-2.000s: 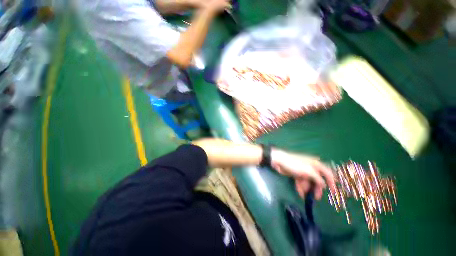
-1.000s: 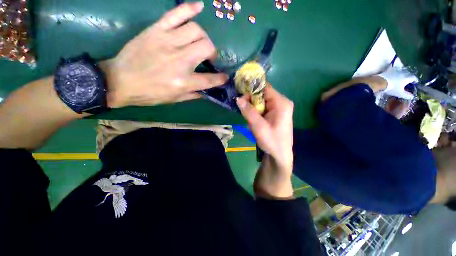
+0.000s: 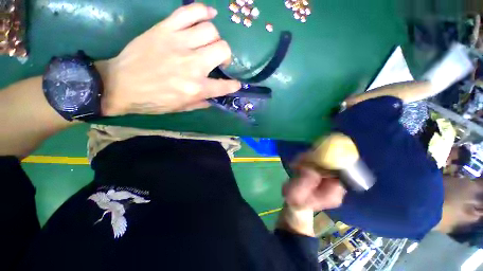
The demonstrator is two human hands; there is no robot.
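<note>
My left hand (image 3: pixel 164 66) lies over the dark strap part (image 3: pixel 244 100) and holds it on the green table. One thin curved arm (image 3: pixel 278 58) of the part sticks out beyond my fingers; small shiny round spots show on its near end. The rest is hidden under my hand. My right hand (image 3: pixel 312 191) is closed around a mallet (image 3: pixel 341 159) with a yellowish face and a shiny metal side. The mallet is raised away from the part, to the right, and is blurred.
Loose copper caps (image 3: pixel 244 11) lie at the table's far side, with more just right of them. A bag of copper pieces (image 3: pixel 11 29) is cut off at the upper left. A neighbor in dark blue (image 3: pixel 386 169) sits close on the right, near white sheets (image 3: pixel 392 69).
My right hand has moved right and down, lifting the mallet away from the part. My left hand still holds the part. The neighbor's hand now holds a white thing farther out.
</note>
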